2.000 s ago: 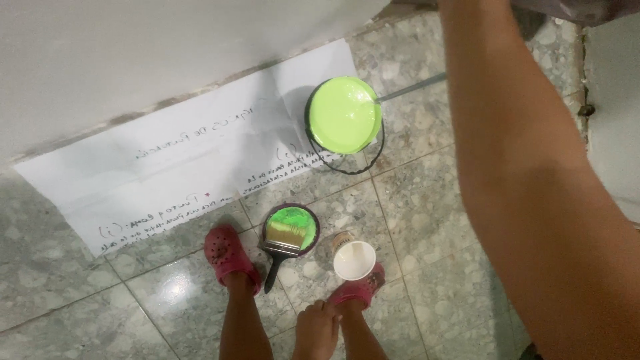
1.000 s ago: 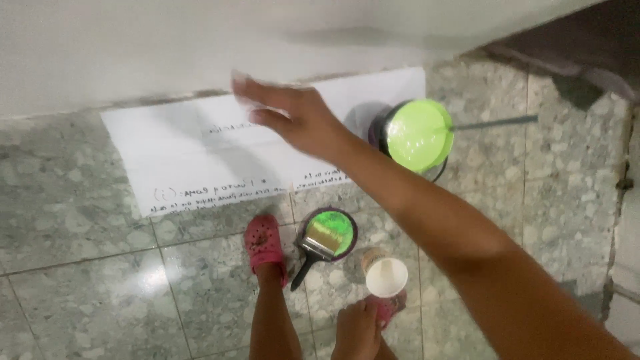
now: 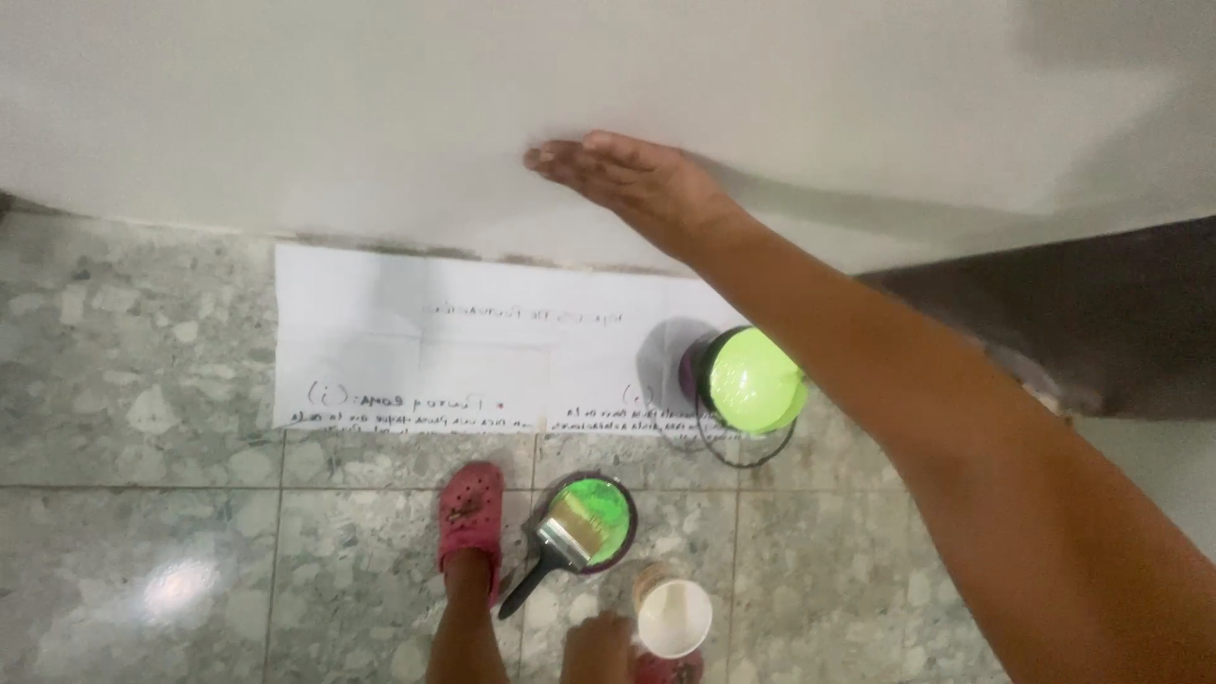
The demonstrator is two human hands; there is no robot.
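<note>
My right hand (image 3: 632,185) is flat with fingers extended, at or close to the white wall (image 3: 332,114), holding nothing visible. Under that forearm is a bucket of bright green paint (image 3: 755,380) with a wire handle. Lower down, a flat paintbrush (image 3: 556,551) with a black handle lies across a round dark-rimmed container of green paint (image 3: 617,522). My left hand (image 3: 598,651), curled at the bottom edge, is beside a white cup (image 3: 674,617); whether it holds anything is hidden. A white paper sheet (image 3: 475,361) with mirrored handwriting lies along the wall base.
Speckled floor tiles (image 3: 133,380) meet the wall above the sheet. Pink clogs (image 3: 470,508) are on my feet, one beside the brush and the other partly behind the cup. A dark panel or cloth (image 3: 1092,313) stands at the right, behind my forearm.
My right hand, out of view two seconds ago, came in over the paper and is now higher, against or near the wall. The rod seen at the bucket earlier is not visible now. The view has shifted.
</note>
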